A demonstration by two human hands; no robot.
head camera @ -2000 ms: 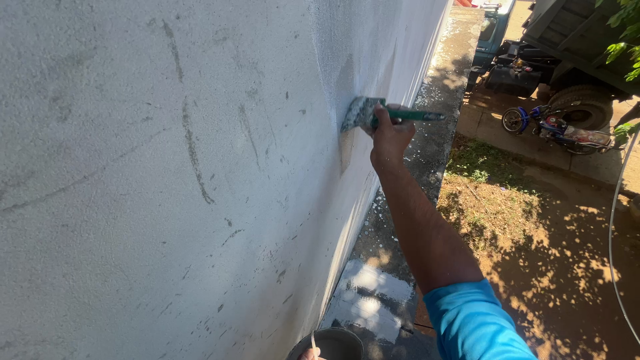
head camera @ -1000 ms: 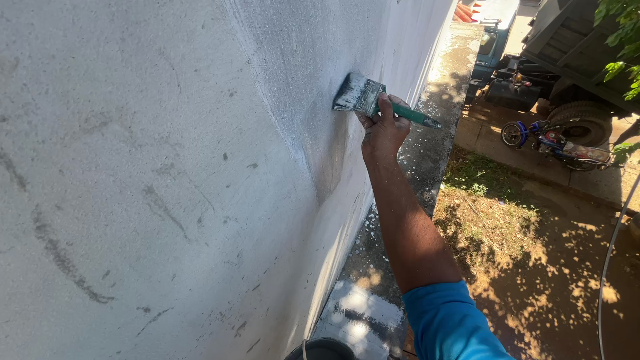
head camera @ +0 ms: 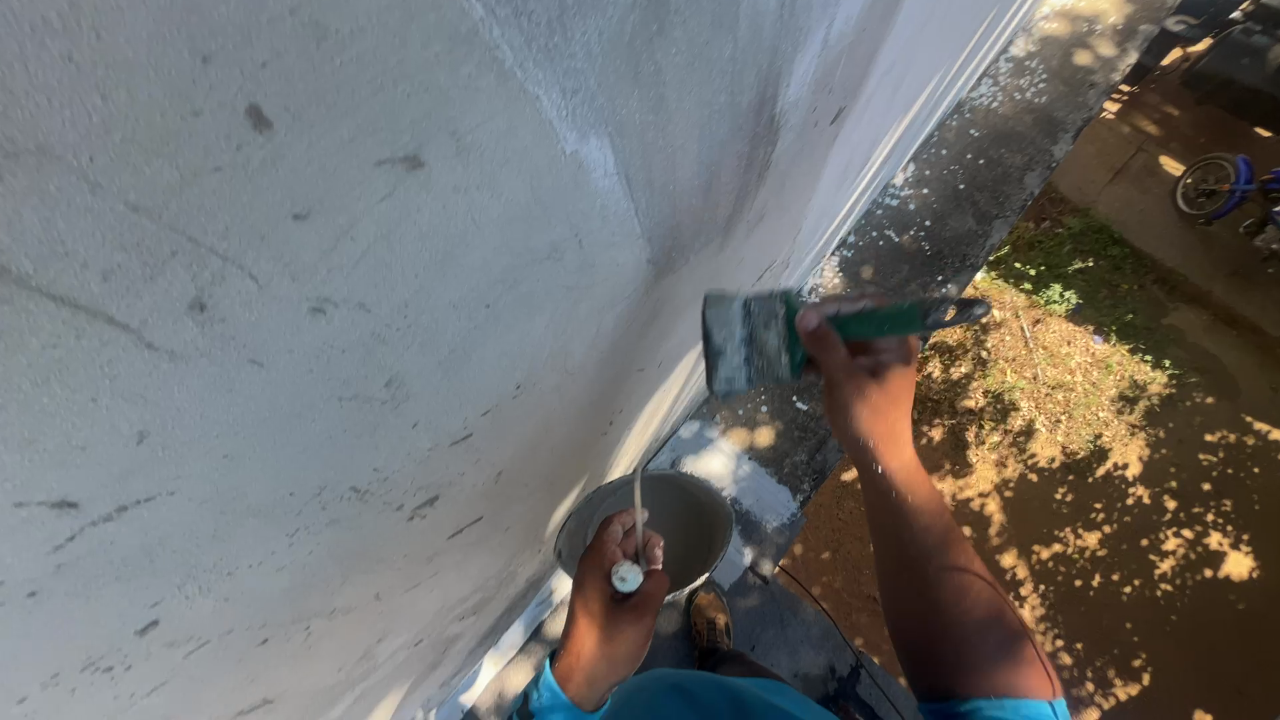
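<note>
My right hand [head camera: 865, 370] grips a wide paintbrush [head camera: 755, 342] by its green handle. The bristles carry whitish paint and point left, toward the wall, above and to the right of the bucket; whether they touch the wall is unclear. My left hand [head camera: 615, 590] is closed around the handle of a dark bucket [head camera: 728, 530], at the bottom centre beside the wall. Inside the bucket is a greyish surface. The wall [head camera: 350, 400] fills the left side, with dark scuffs and a differently toned, streaked area near the upper middle.
A narrow concrete ledge [head camera: 930, 200] with white paint splashes runs along the wall's foot. My shoe [head camera: 710, 618] stands on it. Beyond its edge, the ground [head camera: 1150, 600] lies lower down, with dry grass and a blue-framed wheeled vehicle [head camera: 1215, 188]. A thin cable [head camera: 840, 625] trails near the shoe.
My right hand has brought the brush from the wall higher up back toward the bucket. My left hand and the bucket now show more fully. The view has tilted down.
</note>
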